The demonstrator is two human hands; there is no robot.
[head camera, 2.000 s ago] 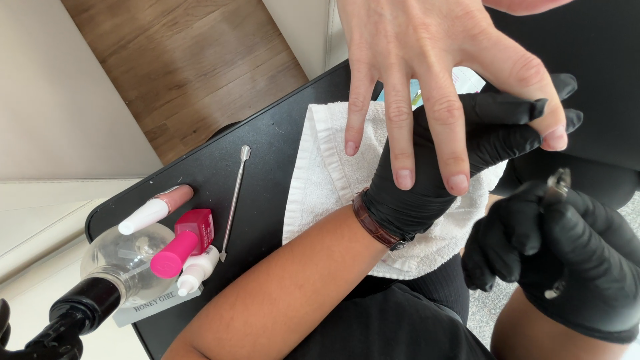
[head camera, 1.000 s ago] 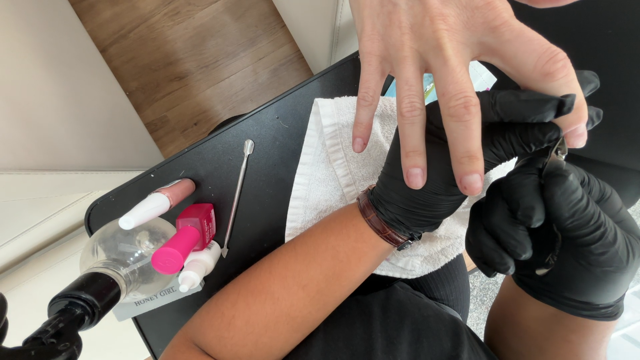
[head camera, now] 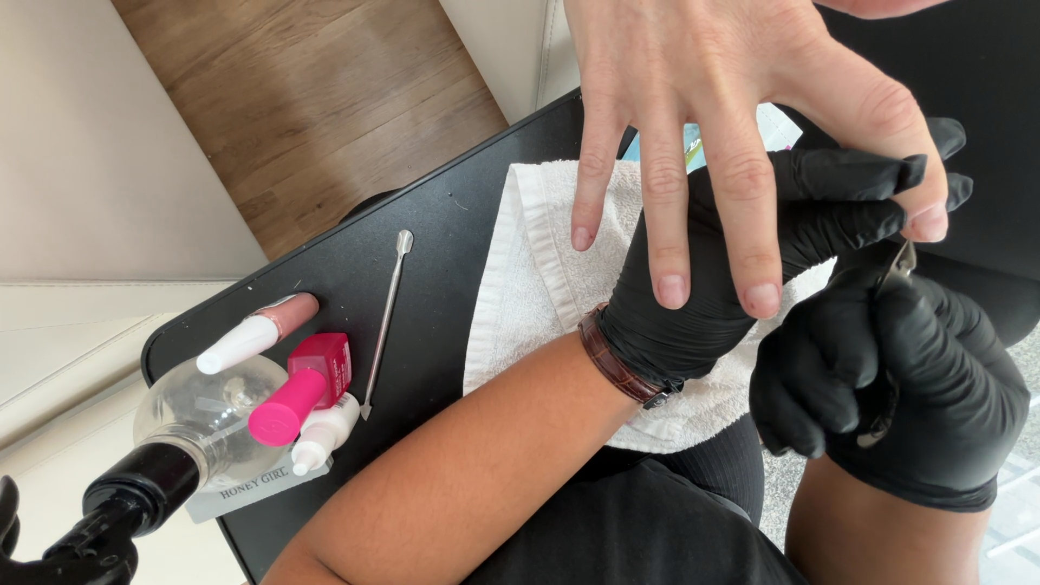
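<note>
Black gloves cover both of my hands. My left hand (head camera: 699, 260), with a brown leather watch strap (head camera: 613, 361) at its wrist, grips the thumb of another person's hand (head camera: 731, 97) between its fingers. That hand is spread palm down above mine. Closed in my right hand (head camera: 894, 374) is a metal cuticle nipper (head camera: 900, 264), its tip up close to the thumb's nail; whether it touches the skin I cannot tell. My palm and fingers hide most of its handles. A white towel (head camera: 528, 292) lies beneath my left hand.
On the black table (head camera: 439, 244) lie a metal cuticle pusher (head camera: 386, 325), a pink nail polish bottle (head camera: 325, 366), a white-capped pinkish tube (head camera: 260, 331), a small white bottle (head camera: 325, 435) and a clear pump bottle (head camera: 211, 406). A grey box (head camera: 260, 487) is under them.
My right hand has brought the nipper up to the other person's thumb, from lower down two seconds ago. My left hand still holds that thumb.
</note>
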